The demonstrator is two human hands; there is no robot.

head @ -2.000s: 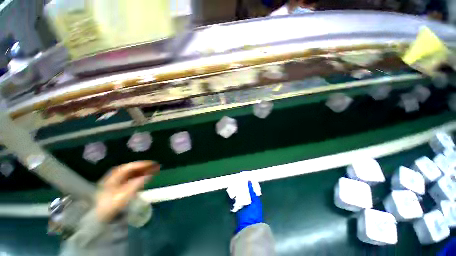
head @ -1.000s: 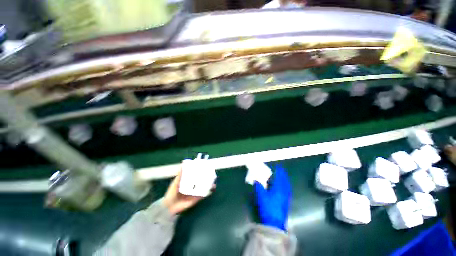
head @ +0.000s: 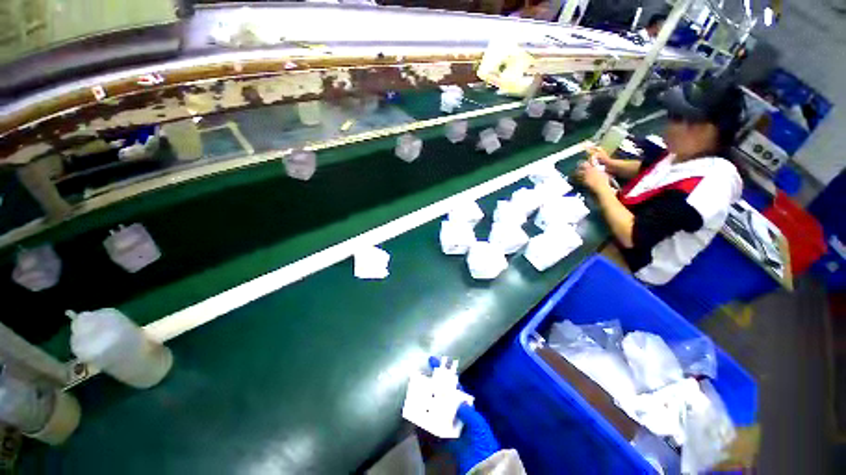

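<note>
My right hand (head: 471, 434), in a blue glove, holds a white plug-in unit (head: 434, 401) at the bottom centre, prongs upward, over the green bench (head: 278, 380). A bit of grey sleeve shows left of it at the lower edge; my left hand itself cannot be seen. A small white wiping cloth (head: 371, 262) lies by the bench's white strip. A group of several white units (head: 487, 261) stands beyond it, near a co-worker.
Greyish units (head: 132, 248) stand spaced on the dark green belt (head: 223, 213). A squeeze bottle (head: 121, 348) and another container (head: 42, 408) are at left. A blue tote (head: 742, 366) with clear bags is at right. A co-worker (head: 691, 195) sits at the bench beyond it.
The view has turned right. The unit earlier in my left hand appears now in my gloved right hand, and the cloth lies released on the bench. My left hand has left view.
</note>
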